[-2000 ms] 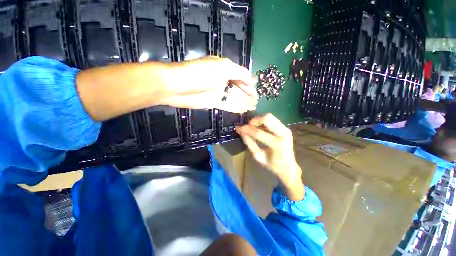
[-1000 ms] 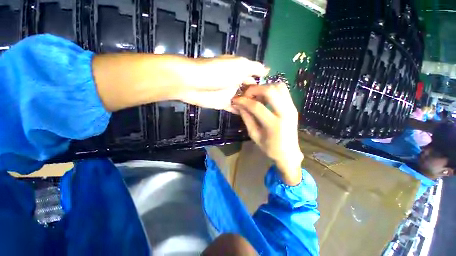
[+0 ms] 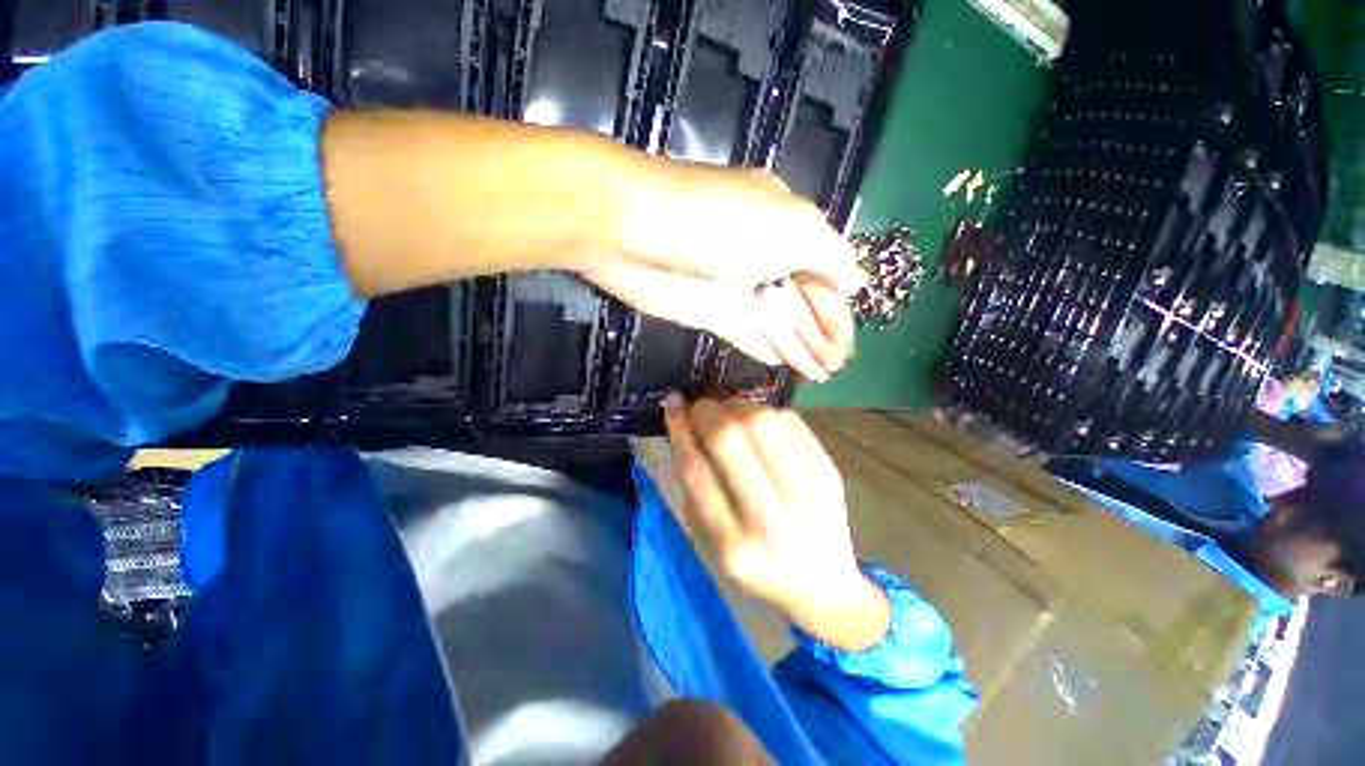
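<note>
A glossy black blister tray (image 3: 392, 68) with rows of pockets lies in front of me. My left hand (image 3: 734, 270) is above its right part, palm turned partly away with the fingers curled over; dark small components (image 3: 774, 285) show faintly between them. My right hand (image 3: 771, 509) is below it, thumb and fingertips together at the tray's near edge; whether they pinch a part is too small to see. A loose pile of dark glinting components (image 3: 886, 276) lies on the green surface (image 3: 936, 352), right of my left hand.
A stack of black trays (image 3: 1108, 255) stands right of the pile. Pale small bits (image 3: 967, 186) lie between them. A large brown carton (image 3: 958, 584) is at the lower right, beside my right forearm. Another person's head (image 3: 1317, 524) and blue sleeve are at the far right.
My hands met at the left palm a second ago. My right hand has since moved down and left to the tray's near edge, and the left fingers have curled more. The view has shifted.
</note>
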